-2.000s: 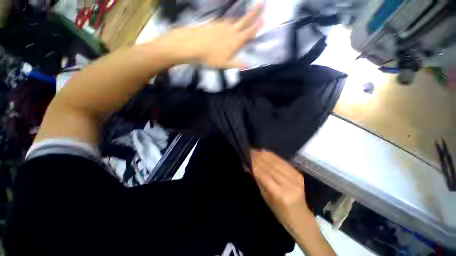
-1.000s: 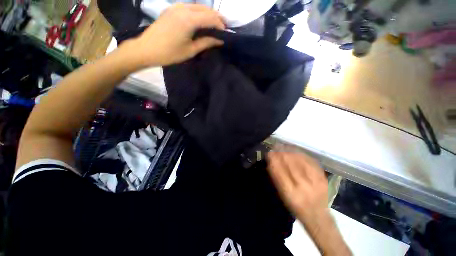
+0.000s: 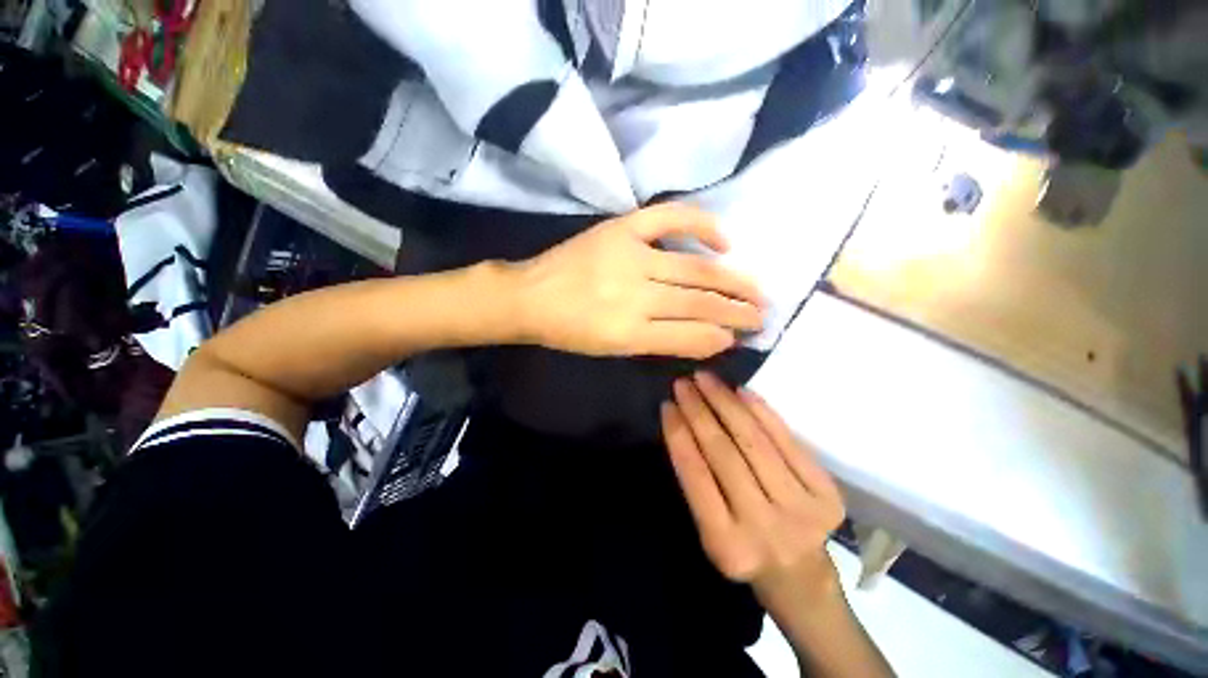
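The garment body (image 3: pixel 583 146), light grey-white with black parts, lies in a soft heap on the table left of the machine. A black panel (image 3: pixel 556 391) hangs from its near side towards my lap. My left hand (image 3: pixel 643 289) lies flat over the garment's near border, fingers slightly spread and pointing right. My right hand (image 3: pixel 749 470) is just below it at the table edge, its fingertips on the black cloth. Whether the right fingers pinch the cloth is not clear. The needle area glares white.
The blurred machine head (image 3: pixel 1060 80) is at upper right. Black snips (image 3: pixel 1196 424) lie at the right edge. Red-handled scissors (image 3: pixel 146 53) are at far upper left. A dark crate (image 3: pixel 411 450) with pieces stands below the table. A small round metal part (image 3: pixel 960 193) is on the tan surface.
The garment is turned and spread, showing more light cloth near the needle, where black cloth was. My left hand moved right and down onto it. My right hand moved from beside the cloth to its edge.
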